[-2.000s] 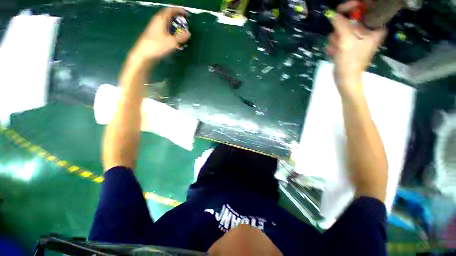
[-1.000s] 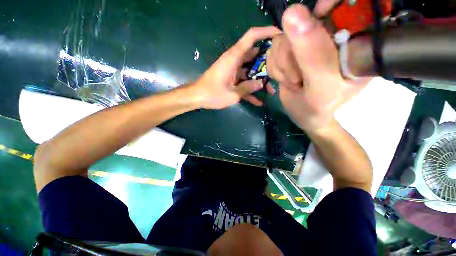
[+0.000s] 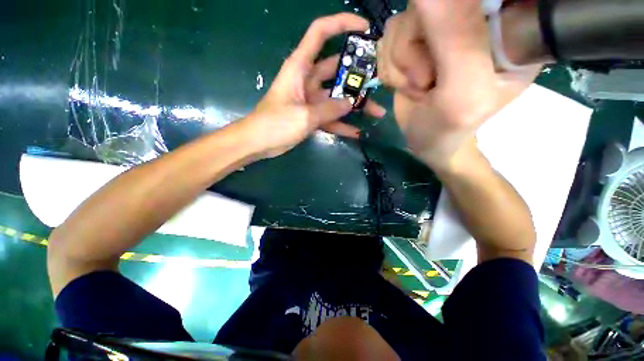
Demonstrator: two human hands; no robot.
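A small circuit board [image 3: 354, 69] with a yellow block, pale round parts and a blue part lies in my left hand [image 3: 296, 106], held at its edges by thumb and fingers. My right hand [image 3: 441, 81] is a fist around a thick brownish-grey glue dispenser [image 3: 586, 32] with pale and black rings. Its thin pale-blue nozzle [image 3: 371, 83] points left at the board beside the yellow block; whether it touches cannot be told. A black cord [image 3: 379, 187] hangs below the board over the bench.
The dark-green bench [image 3: 205, 42] has shiny film scraps [image 3: 134, 143] at left. A curled white sheet [image 3: 212, 217] lies at the left front edge. Another white sheet [image 3: 540, 155] lies under my right forearm. A white fan [image 3: 628, 211] stands at right. Black cables [image 3: 374, 10] lie at the far side.
My hands, apart two seconds ago, are together at the board. Since one second ago, the left hand has turned the board's parts into view and the nozzle shows beside it. The red thing near the right hand is gone from view.
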